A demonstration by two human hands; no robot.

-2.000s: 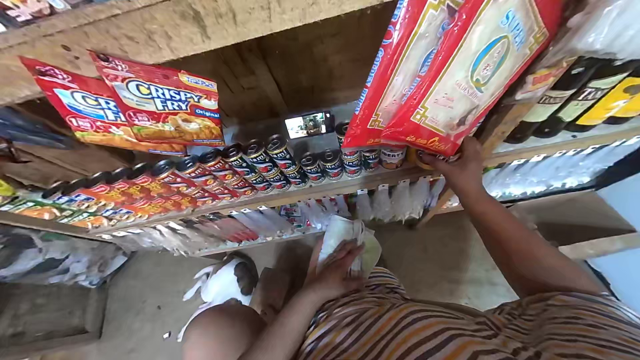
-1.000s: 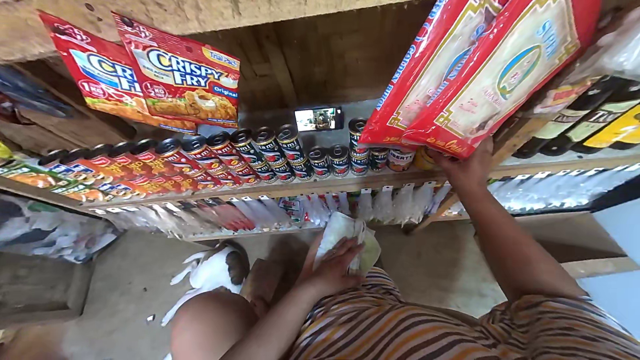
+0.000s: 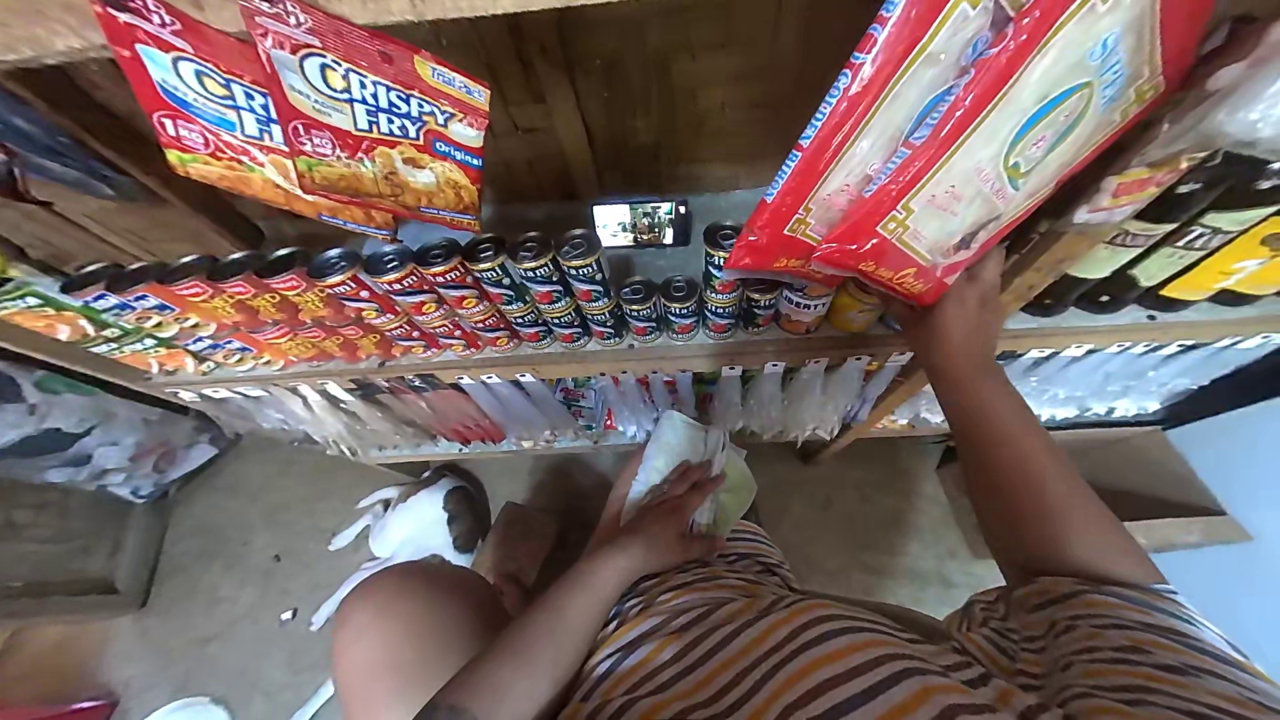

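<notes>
My left hand (image 3: 668,522) rests on a folded pale cloth (image 3: 690,465) at my lap, its fingers spread over the fabric. My right hand (image 3: 950,310) reaches to the right part of the shelf, by a small yellow can (image 3: 854,305), partly behind the lower edge of a hanging red noodle packet (image 3: 1010,150); its fingertips are hidden. Left of the yellow can stands a can with a pale label (image 3: 803,306). Stacked sardine cans (image 3: 583,270) line the shelf farther left, with shorter single cans (image 3: 680,305) between the stacks.
Red breading mix packets (image 3: 385,120) hang at the upper left. A lit phone (image 3: 640,223) stands behind the cans. Dark bottles (image 3: 1150,235) lie at the right. Plastic bags hang under the wooden shelf edge (image 3: 560,365). A white and brown dog (image 3: 430,520) lies on the floor.
</notes>
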